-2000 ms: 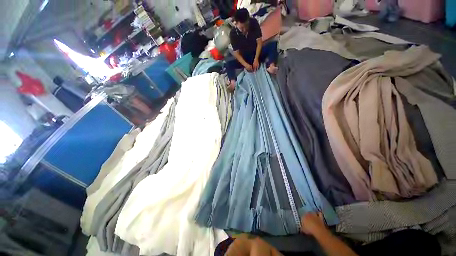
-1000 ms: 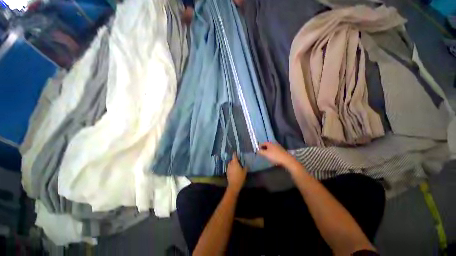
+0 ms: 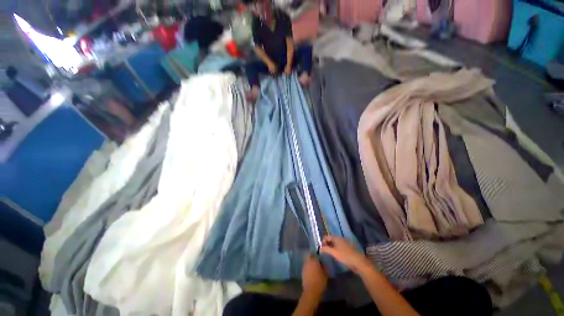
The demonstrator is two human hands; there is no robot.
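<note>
A long blue curtain (image 3: 247, 210) lies in lengthwise pleats on the floor, its hem end nearest me. A white tape measure (image 3: 302, 166) runs along it, from the far person down to my hands. My right hand (image 3: 337, 248) has its fingers closed at the near end of the tape, by the curtain edge. My left hand (image 3: 314, 271) is just left of it and lower, at the blue hem; the blurred view does not show whether its fingers grip the cloth.
A person (image 3: 272, 43) in dark clothes sits at the curtain's far end, hands on it. A white curtain (image 3: 192, 160) lies left, a dark grey curtain (image 3: 346, 123) right, then a beige-pink heap (image 3: 427, 154) and striped fabric (image 3: 408, 259). A blue panel (image 3: 55, 160) stands left.
My view has lifted again, bringing the far person back into view. My left hand has moved right along the hem, closer to my right hand, which remains at the tape's near end.
</note>
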